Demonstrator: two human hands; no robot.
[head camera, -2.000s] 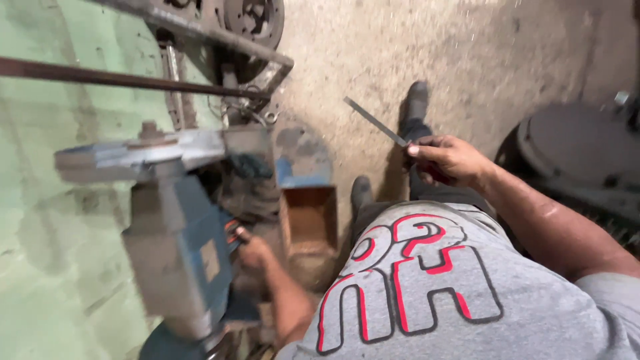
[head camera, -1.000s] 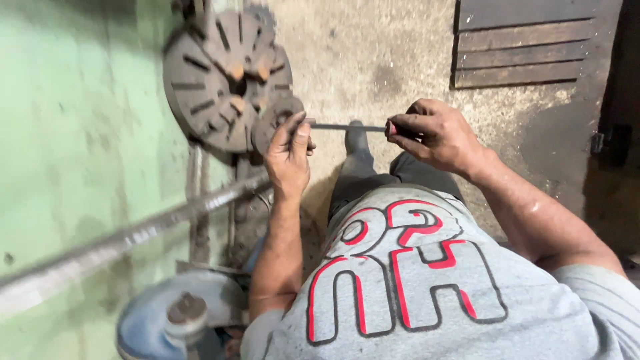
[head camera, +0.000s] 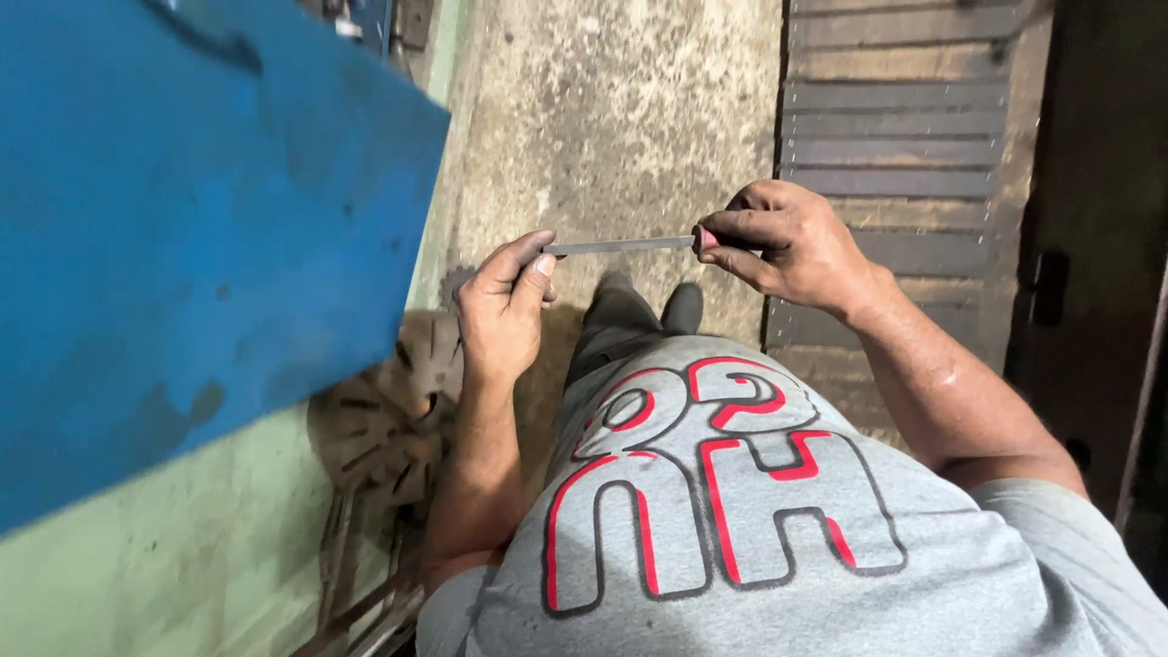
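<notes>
A thin, flat metal tool, probably a file (head camera: 625, 245), lies level between my two hands in front of my shirt. Its dark and pink-red handle (head camera: 704, 239) is in the grip of my right hand (head camera: 789, 242), mostly covered by the fingers. The thumb and fingertips of my left hand (head camera: 506, 306) pinch the opposite end, hiding the tip. The fingers of both hands look dark with grime.
A large blue metal panel (head camera: 201, 237) fills the upper left, close to the view. Below it, a slotted round metal plate (head camera: 365, 429) stands by the green wall (head camera: 182, 547). Wooden slats (head camera: 894, 151) lie on the right of the stained concrete floor (head camera: 630, 119).
Two seconds ago my left hand was low by a blue machine; since one second ago it has pinched the tool's far end. The view has shifted, and the blue panel now shows.
</notes>
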